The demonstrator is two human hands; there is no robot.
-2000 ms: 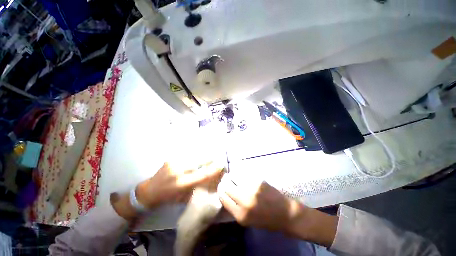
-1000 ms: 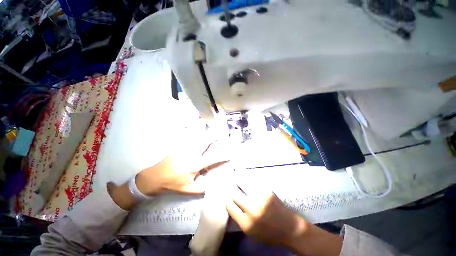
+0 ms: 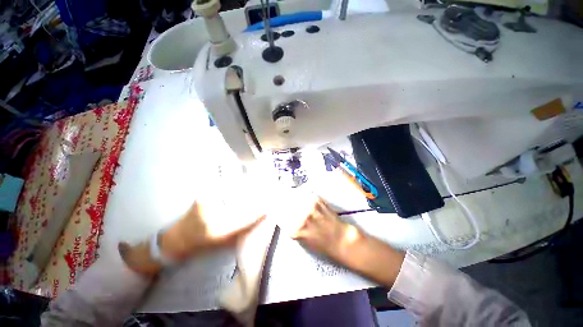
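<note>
A beige fabric piece (image 3: 251, 262) with a dark edge runs from the bright area below the needle towards the table's front edge. My left hand (image 3: 204, 230) lies at its upper left, fingers towards the piece, blurred and washed out by the lamp. My right hand (image 3: 323, 230) is just right of the piece's upper end, fingers bent down. Glare hides the fingertips of both hands, so I cannot tell what they grip. The presser foot and needle area (image 3: 293, 167) is above the hands.
The white sewing machine (image 3: 383, 70) spans the top. Snips (image 3: 355, 174) with blue and orange handles lie right of the needle, beside a black rectangle (image 3: 403, 172) and a white cable (image 3: 476, 223). At left, a beige strip (image 3: 64, 204) lies on a patterned board (image 3: 89, 217).
My right hand has moved up towards the needle, apart from the lower fabric. The fabric's lower part now lies more to the left, showing a dark edge. The view has shifted slightly.
</note>
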